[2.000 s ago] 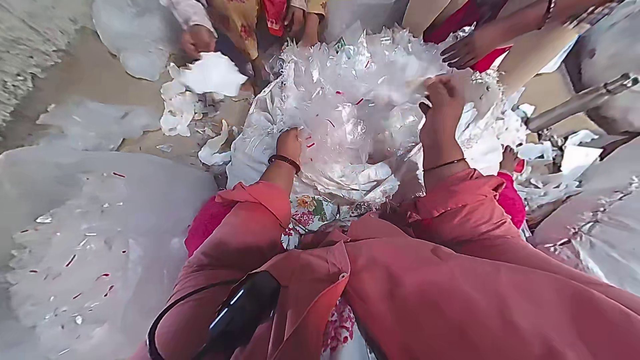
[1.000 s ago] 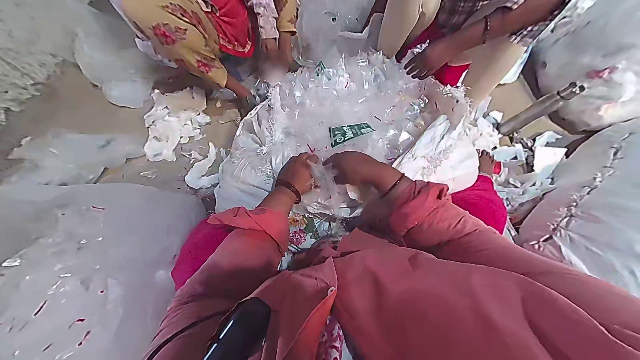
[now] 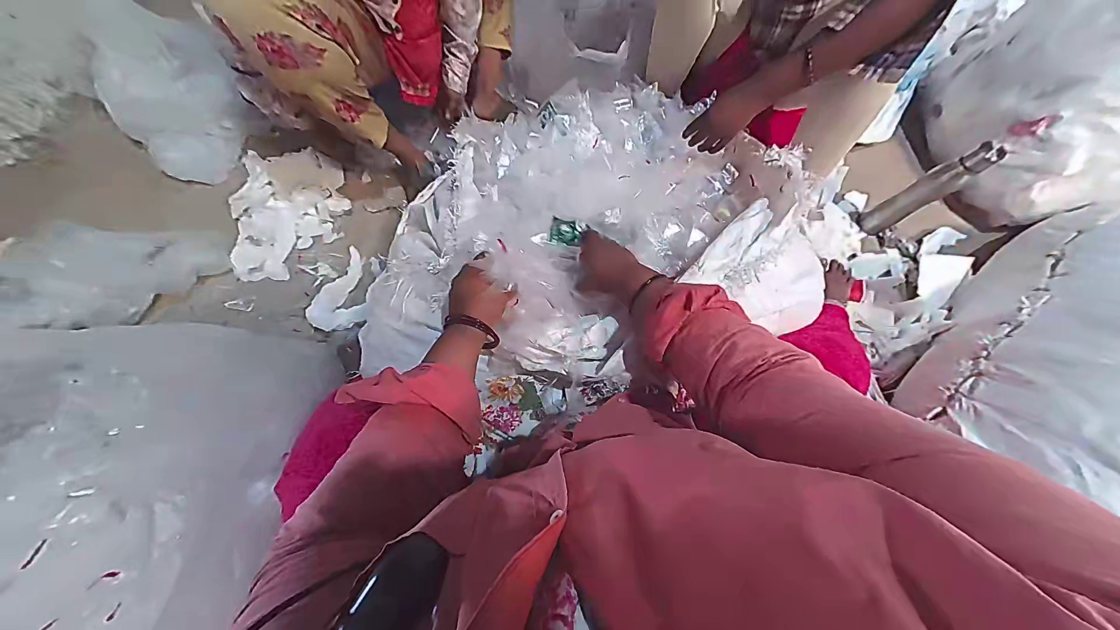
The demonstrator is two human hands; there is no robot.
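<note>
A heap of clear plastic scraps lies in front of me on an opened white woven sack. My left hand, with dark bangles at the wrist, is at the near left of the heap, its fingers partly among the scraps. My right hand reaches into the middle of the heap, its fingertips beside a small green printed plastic piece. Blur and loose film hide the fingers, so I cannot tell whether either hand grips anything.
Two co-workers' hands and arms reach to the heap's far side, one hand at the right. Filled plastic sacks flank me. White scraps lie on the ground at left; a metal pipe slants at right.
My hands, close together a second ago, are now apart, the right one farther into the heap. The green piece shows less of itself and lies by my right fingertips.
</note>
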